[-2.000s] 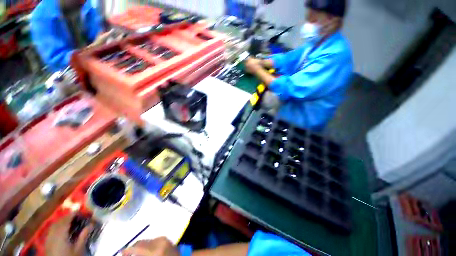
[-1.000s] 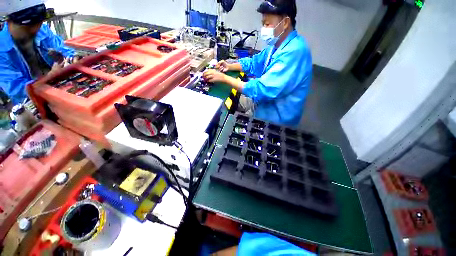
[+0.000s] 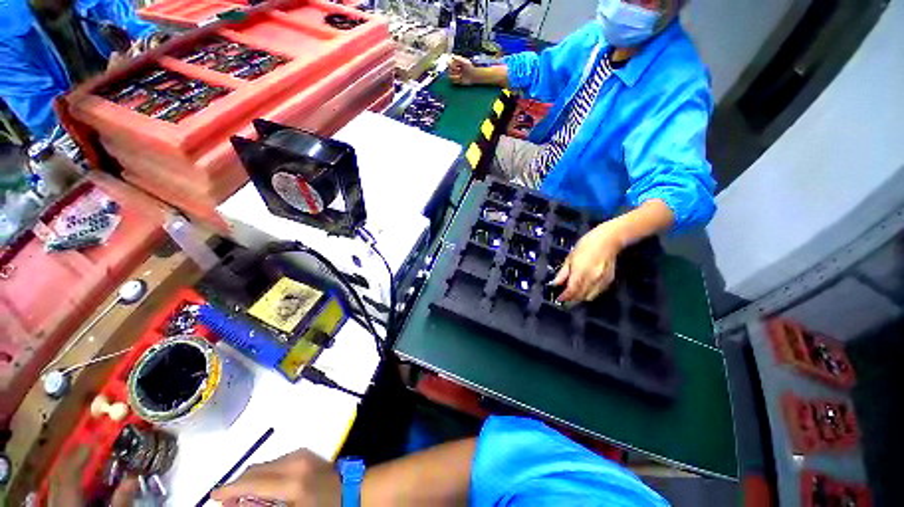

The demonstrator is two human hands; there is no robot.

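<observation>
My right hand (image 3: pixel 287 481) is at the bottom edge over the white mat, wearing a blue wristband. Its fingertips are cut off by the frame, with a small shiny bit at them that I cannot identify. A thin dark tool (image 3: pixel 238 463) lies slanted on the mat beside it. My left hand (image 3: pixel 99 485) is blurred and cut off at the lower left. Small metallic parts (image 3: pixel 144 451) show just above it, in or by the red parts tray (image 3: pixel 71 451). I cannot tell whether the left hand grips anything.
A round tub (image 3: pixel 226 396) stands beside a blue soldering station (image 3: pixel 282 322). A black fan (image 3: pixel 307 183) sits on a white box. Foam trays (image 3: pixel 238 134) are stacked behind. Another person's hand (image 3: pixel 590 265) is over the black pocket tray (image 3: pixel 476 307) on the green table.
The view has shifted down, bringing my hands back into the picture. The other person has leaned closer and reached one hand over the black tray.
</observation>
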